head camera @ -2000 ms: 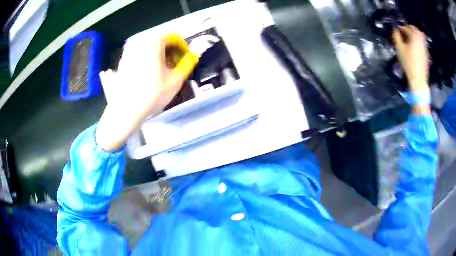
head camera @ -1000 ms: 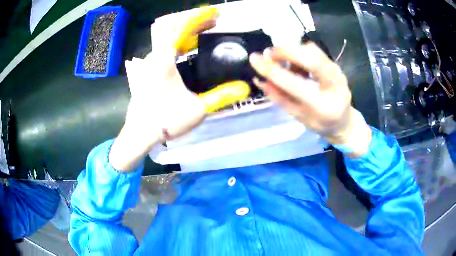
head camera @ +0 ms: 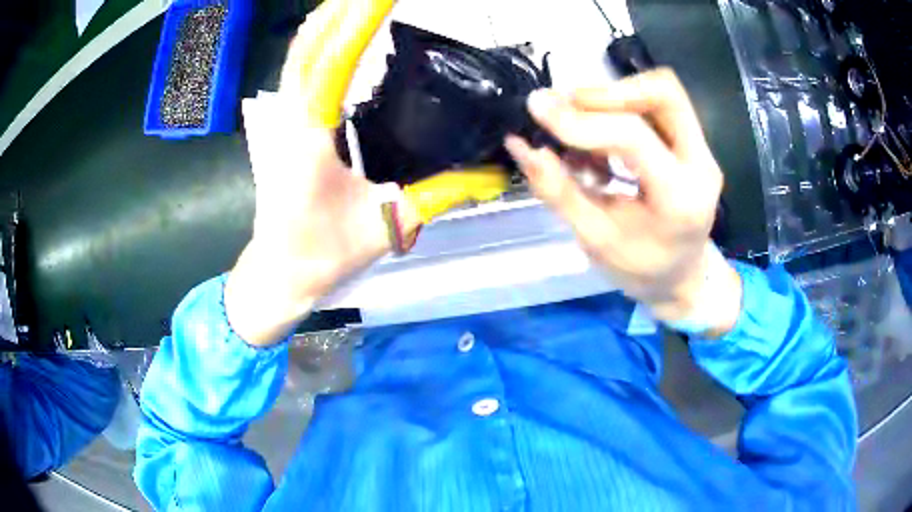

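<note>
A glossy black assembly (head camera: 435,115) is tilted over the opening of the white housing (head camera: 470,250). My left hand (head camera: 320,200) has yellow finger cots and spans the assembly's left side, its thumb along the lower edge and a finger at the upper left. A thin red-brown lead (head camera: 397,226) crosses the base of that thumb. My right hand (head camera: 640,190) is bare, slightly blurred, and pinches the assembly's dark right edge between thumb and fingertips. A small shiny bit (head camera: 615,180) shows between its fingers. The fingers hide part of the housing and the exact contacts.
A blue tray of tiny metal screws (head camera: 195,70) stands at the upper left on the green bench (head camera: 130,230). A clear blister tray (head camera: 800,130) with black round modules and wires lies at the right. A black object (head camera: 628,52) lies beyond my right hand.
My right hand came from the blister tray at the right to the housing. My left hand now spreads around the black assembly, which looks more tilted than a second ago. The screw tray appears higher in view.
</note>
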